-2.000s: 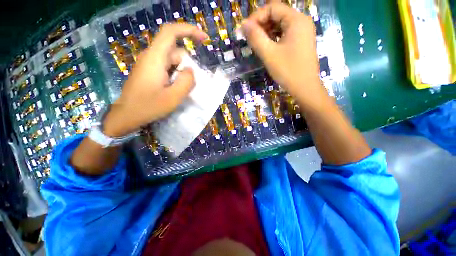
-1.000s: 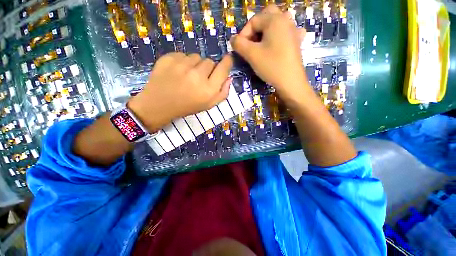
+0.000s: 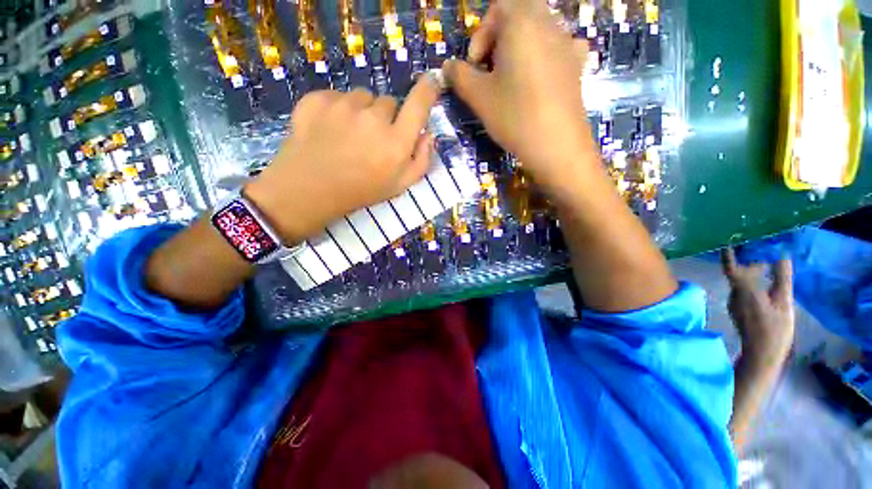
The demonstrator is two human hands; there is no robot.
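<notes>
The white adhesive sheet [image 3: 368,232], divided by dark lines, lies slanted over the clear blister tray [image 3: 203,134]. My left hand [image 3: 349,153], with a watch at the wrist, holds the sheet's upper edge under its curled fingers, index finger extended. My right hand [image 3: 526,91] is just right of that fingertip, thumb and fingers bent close together over the modules. A tiny pale piece [image 3: 438,78] shows between the two hands' fingertips; which hand holds it is unclear. Flex circuit modules [image 3: 397,43] with amber middles and black ends stand in rows, partly hidden by my hands.
A second tray of modules [image 3: 96,110] lies at the left. Tiny white scraps [image 3: 715,81] dot the green mat [image 3: 731,205] at right. A yellow tray [image 3: 792,105] holds white papers at far right. Another person's hand [image 3: 762,310] and blue sleeve show below the mat's right edge.
The sheet has turned its lined face up since the first frame. My right hand's fingers have shifted slightly, and my left index fingertip has risen towards them. Another person's hand has appeared at right.
</notes>
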